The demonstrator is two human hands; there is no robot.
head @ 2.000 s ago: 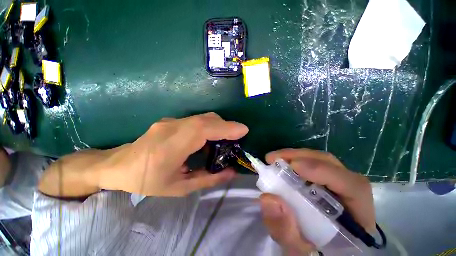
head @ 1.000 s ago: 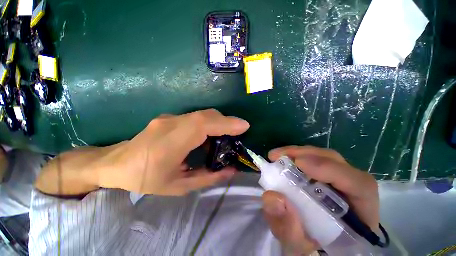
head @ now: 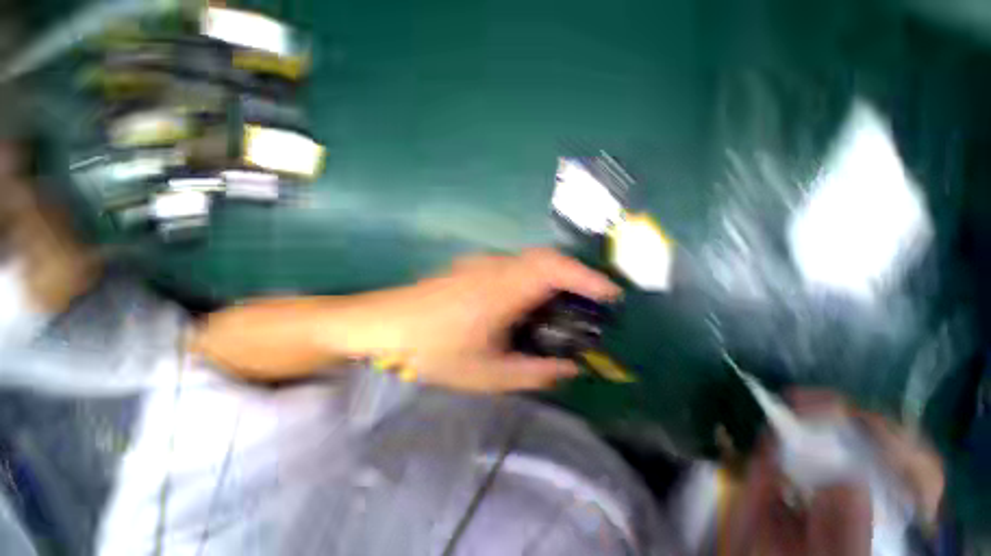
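Note:
The view is strongly blurred. My left hand [head: 467, 326] holds a small black device housing [head: 560, 324] between thumb and fingers, with a yellow-edged battery [head: 606, 366] sticking out at its lower right. My right hand [head: 858, 467] holds the white glue dispensing syringe [head: 815, 440], its thin nozzle [head: 750, 380] pointing up and left, apart from the housing. Inner details of the housing and any glue cannot be made out.
Another device [head: 587, 196] with its battery [head: 641, 252] lies on the green bench just beyond my left hand. Several units with batteries [head: 283, 150] cluster at upper left. A white paper scrap [head: 858, 212] lies at right. Another person's arm [head: 44, 234] shows at the left edge.
The whole view has shifted and blurred. My right hand has drawn the syringe away to the right from the housing. My left hand still holds the housing.

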